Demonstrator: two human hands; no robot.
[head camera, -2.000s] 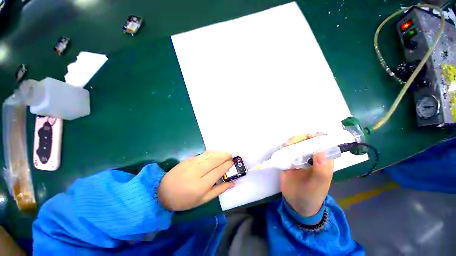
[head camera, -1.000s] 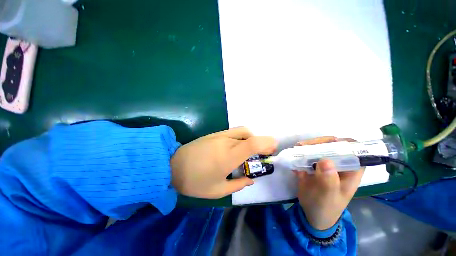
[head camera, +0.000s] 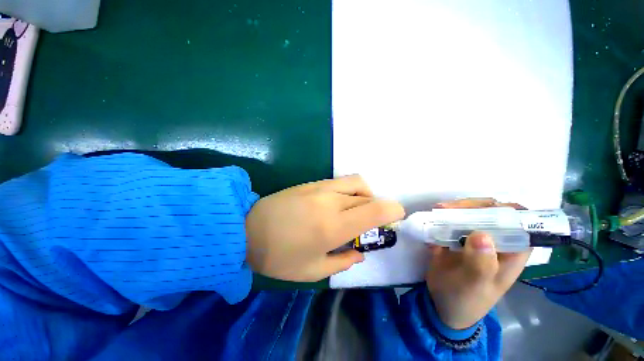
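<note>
My left hand (head camera: pixel 311 229) is bare and holds a small black electronic module (head camera: pixel 376 240) with a white label and a yellow edge between its fingers, over the lower left of a white paper sheet (head camera: pixel 452 106). My right hand (head camera: pixel 469 278) grips a clear-white dispensing syringe (head camera: pixel 480 229) with a printed label, thumb on its near side. The syringe lies nearly level and points left. Its tip is at the module's upper edge by my left fingertips, which partly hide the contact point.
A green cap and adapter (head camera: pixel 580 218) sit at the syringe's rear, with a yellowish air hose (head camera: pixel 618 134) and a looping black cable (head camera: pixel 600 271). A phone in a pink-white case (head camera: pixel 20 77) and a translucent bottle (head camera: pixel 67 13) are cut off at the upper left.
The view has moved closer and lower over the hands; the small modules and most of the controller left the picture. The syringe tip has come from beside the module to its upper edge.
</note>
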